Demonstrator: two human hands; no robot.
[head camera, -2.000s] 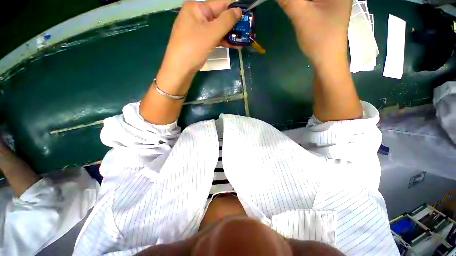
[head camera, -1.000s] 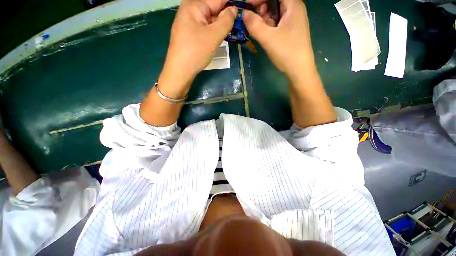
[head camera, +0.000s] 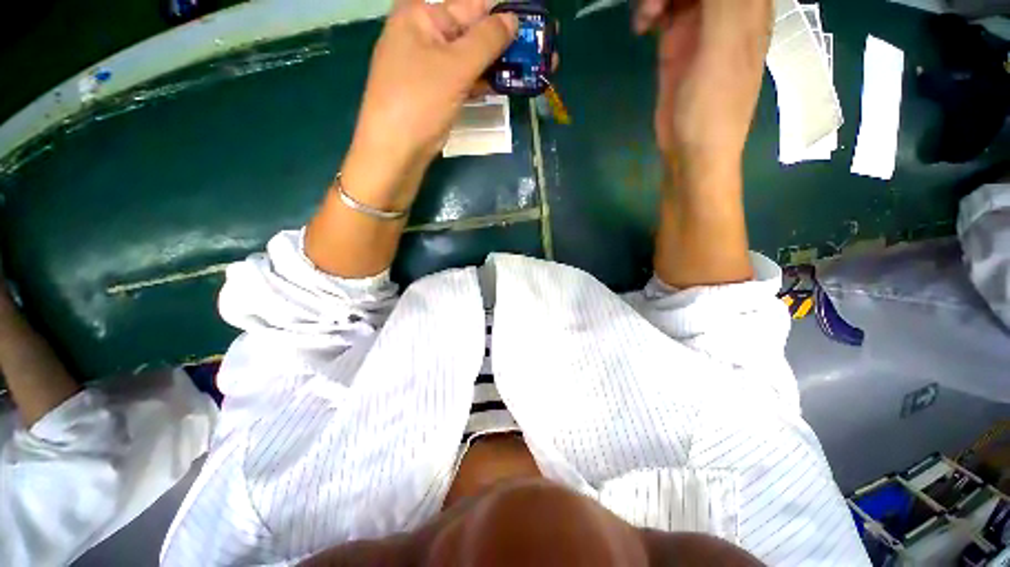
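Note:
The watch housing (head camera: 521, 50) shows its blue circuit board, with a yellow-gold flex tab (head camera: 556, 105) hanging from its lower right. My left hand (head camera: 443, 55) grips the housing on its left side, near the top edge. My right hand (head camera: 709, 78) is to the right, apart from the housing, its fingers partly cut off by the top edge. A thin grey tool, seemingly the tweezers (head camera: 598, 8), shows at the top by its fingers; the grip itself is mostly hidden. A small sticker sheet (head camera: 478, 126) lies on the green bench under my left wrist.
Overlapping pale sheets (head camera: 806, 89) lie right of my right hand, with a single white strip (head camera: 878, 107) beyond. A black heap (head camera: 964, 89) is at far right. Another person's forearm (head camera: 31, 360) is at left. A divided box (head camera: 930, 504) stands at lower right.
My right hand came in to the housing, its thumb covering part of the board, then moved back up and right. The housing is uncovered again, still in my left hand.

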